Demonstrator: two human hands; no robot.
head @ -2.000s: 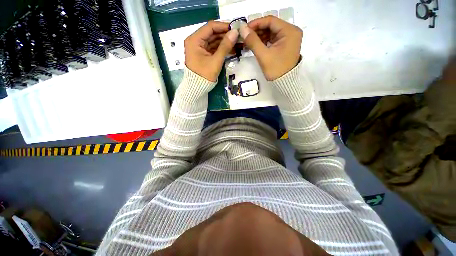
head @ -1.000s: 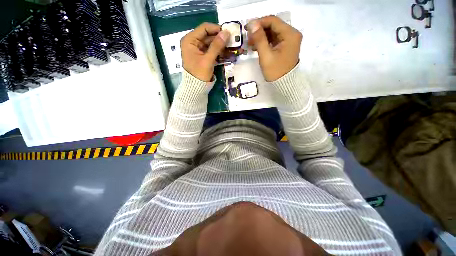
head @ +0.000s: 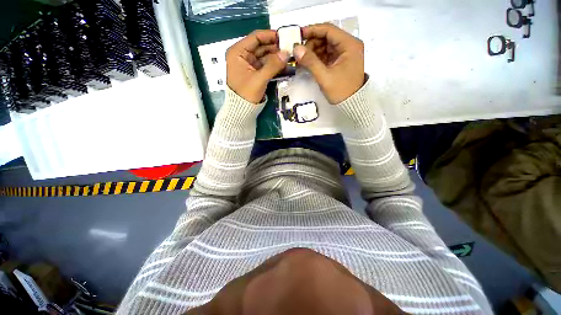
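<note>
Both hands hold one small display module [head: 289, 37], pale side up with a dark frame, above the white work sheet. My left hand [head: 251, 64] grips its left edge between thumb and fingers. My right hand [head: 333, 61] has its thumb and fingertips on the module's lower right part. The module's tail is partly hidden below the thumbs. A second module [head: 306, 112] lies pale side up on the white work sheet [head: 317, 128] near the bench edge, its dark flex cable to the left.
A white tray [head: 117, 132] with dense dark rows [head: 80, 49] is at the left. Several dark-framed modules [head: 497, 45] lie at the far right. A sticker sheet [head: 209, 54] and clear film packs [head: 227, 7] are left of and beyond my hands. Brown clothing of a person shows at right.
The held module was between both hands' fingertips, then in my left hand alone with its pale side showing; now my right fingers touch it again. At the far right, modules have shifted into view.
</note>
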